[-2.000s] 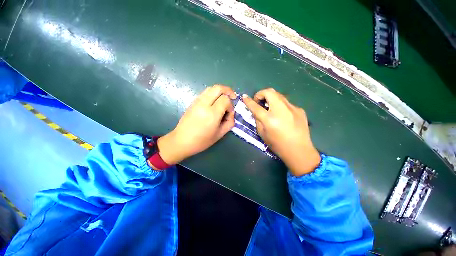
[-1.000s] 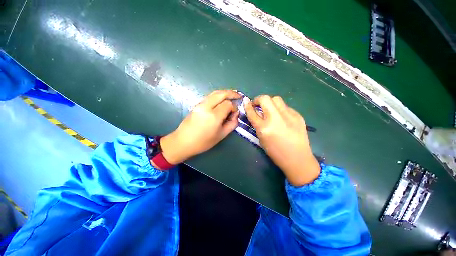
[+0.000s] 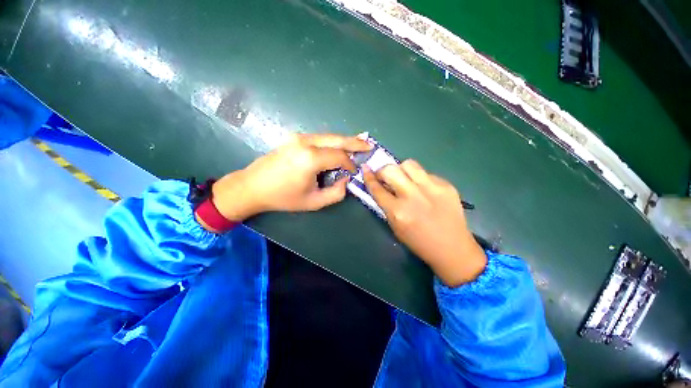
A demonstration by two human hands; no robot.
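A phone-like unit (image 3: 381, 161) with pale panels and dark edges lies on the dark green bench (image 3: 318, 261), mostly covered by my fingers. My left hand (image 3: 292, 176) holds the unit's left end, with the index finger stretched along the top and the thumb at the lower edge. My right hand (image 3: 426, 212) lies over the right part, its fingertips on the middle of the unit. A thin dark tool (image 3: 467, 205) sticks out behind my right fingers. What lies between the fingertips is too small to tell.
Two similar units (image 3: 623, 297) lie side by side at the right of the bench. Another unit (image 3: 580, 47) is on the green belt beyond the worn whitish rail (image 3: 485, 76). Part of another person's hand (image 3: 676, 381) shows at the lower right corner.
My left hand has shifted left and flattened, its index finger now stretched over the unit's top end. My right fingertips have moved slightly down along the unit, baring more of its pale panel.
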